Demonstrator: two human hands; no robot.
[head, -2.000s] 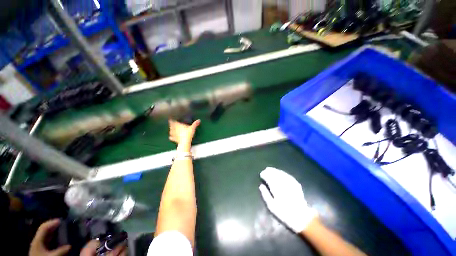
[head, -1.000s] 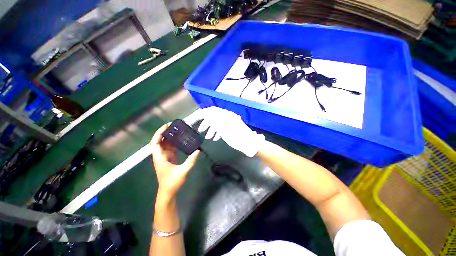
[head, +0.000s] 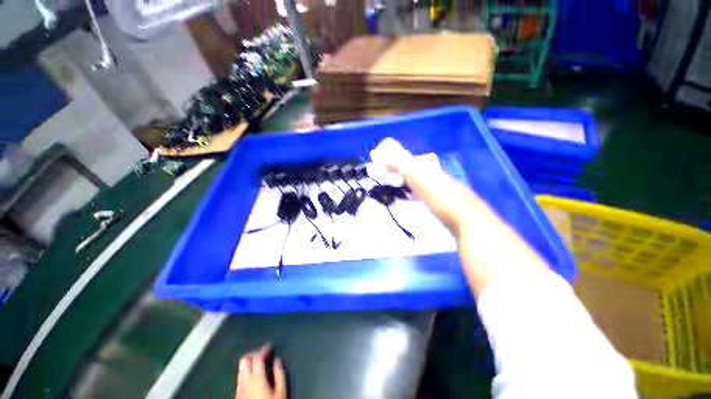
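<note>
The blue plastic bin (head: 359, 292) stands in front of me with a white liner sheet (head: 374, 243) inside. Black power adapters (head: 312, 173) stand in a row along its far part, their bundled cords (head: 335, 203) lying on the near side. My right hand (head: 390, 154), in a white glove, reaches into the bin at the row's right end. It is blurred and its fingers are hidden, so I cannot tell whether it holds an adapter. My bare left hand (head: 262, 376) is low on the dark-green bench, cut off by the bottom edge, with a small dark patch between its fingers.
Brown cardboard sheets (head: 405, 66) are stacked behind the bin. A yellow crate (head: 655, 257) and stacked blue bins (head: 546, 160) are at the right. A cord and board pile (head: 226, 101) is at the far left. The pale conveyor rail (head: 187, 354) runs at the lower left.
The view has turned right, towards the bin. My gloved right hand has moved into the bin. My left hand, which held a black adapter, is now lower and apart from the right hand.
</note>
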